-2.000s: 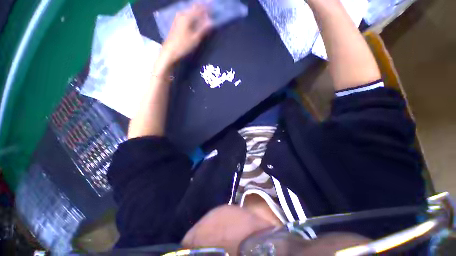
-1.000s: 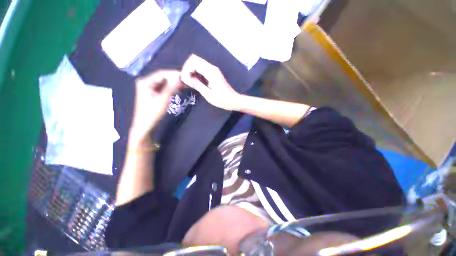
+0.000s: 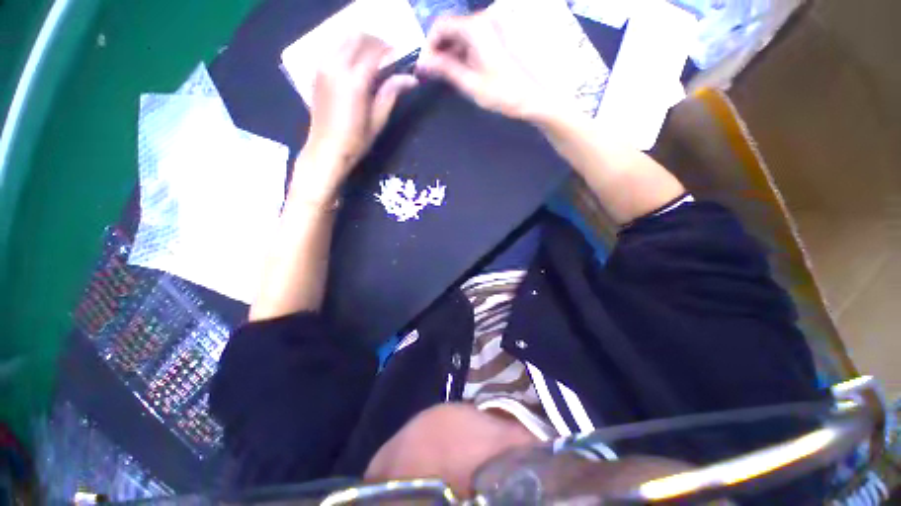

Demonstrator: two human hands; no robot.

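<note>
A white housing lies at the top of the black mat. My left hand is at its near edge, fingers over the housing and thumb beside its corner; a firm grip cannot be made out. My right hand is at the housing's right end, fingertips close together near my left thumb; whether they hold a tiny part cannot be seen. A loose pile of tiny white parts lies on the mat below my hands.
White sheets lie at left, with more at upper right. A blister tray with coloured rows is at lower left, beside the green belt. Clear plastic is at upper right. An open carton stands at right.
The housing shows uncovered one second ago; now both hands have moved from over the tiny parts up to its near edge. The view has shifted, and the pile is uncovered.
</note>
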